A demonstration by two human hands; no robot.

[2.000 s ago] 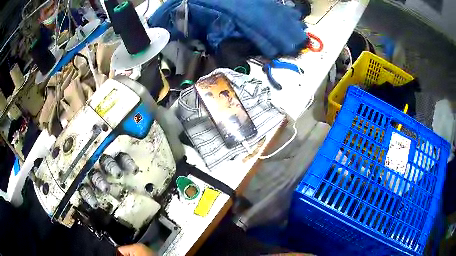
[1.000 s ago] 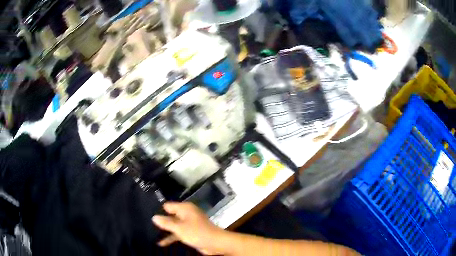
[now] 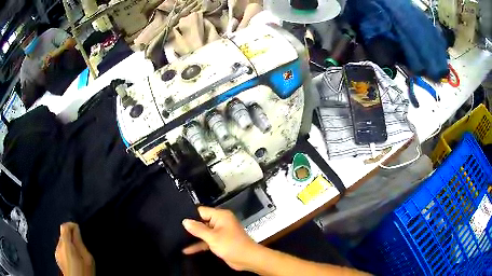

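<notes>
A large black fabric piece spreads left of and in front of the white overlock machine. Its right part lies at the dark presser foot and needle area. My right hand holds the fabric's right edge between thumb and fingers, just below the presser foot. My left hand is at the lower left, cut off by the bottom edge. Its fingers are close together on the black fabric and seem to grip a fold; the fingertips' contact is partly hidden.
A smartphone lies on striped cloth right of the machine. A green-rimmed object and yellow sticker are near the table edge. A blue crate stands lower right, by a yellow basket. Beige fabric lies behind.
The view has swung left, so the machine sits further right. My right hand came up from the bottom edge to the fabric by the machine. My left hand has come into view.
</notes>
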